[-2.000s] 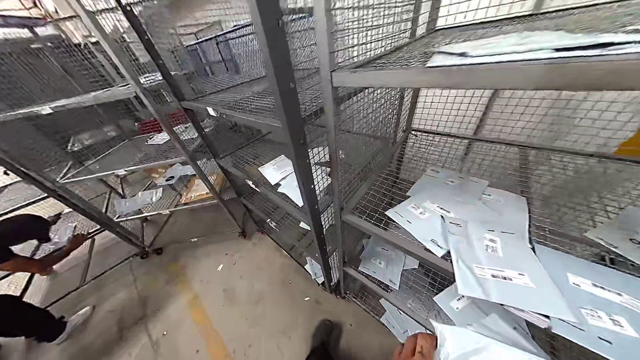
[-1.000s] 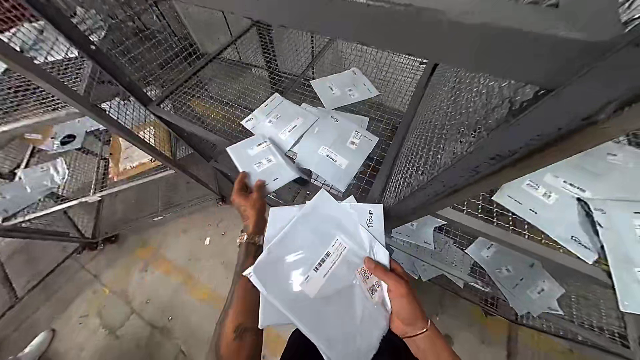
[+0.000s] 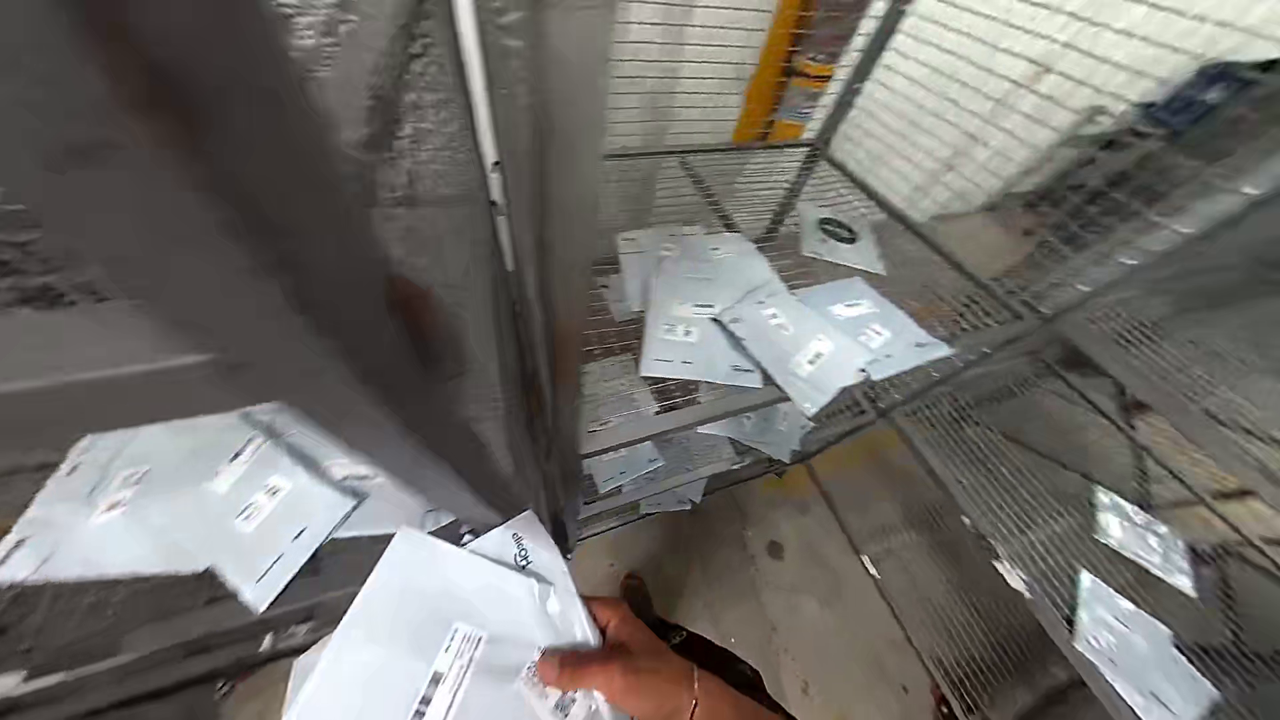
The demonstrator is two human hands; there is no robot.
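A stack of white plastic mailing envelopes (image 3: 430,610) with printed labels fills the lower middle of the view. My right hand (image 3: 630,665) grips its right edge, thumb on top across a label. A thin bracelet circles that wrist. My left hand is out of view. Just left of the stack, several similar mailers (image 3: 180,500) lie on a shelf behind a blurred metal post. Beyond the stack, more labelled mailers (image 3: 710,300) lie overlapping on a wire mesh shelf, and one mailer with a dark round mark (image 3: 840,238) lies apart near the back.
A broad grey metal upright (image 3: 560,250) stands close in front. Lower shelf levels hold more mailers (image 3: 625,465). At right, another mesh shelf (image 3: 960,480) holds two mailers (image 3: 1140,645) near its edge. Concrete floor (image 3: 780,580) and a shoe (image 3: 635,595) show below. A yellow post (image 3: 770,75) stands behind the mesh.
The view has swung strongly to other shelves. My left hand, seen one second ago at a mailer on a shelf, has left the view. My right hand still holds the stack.
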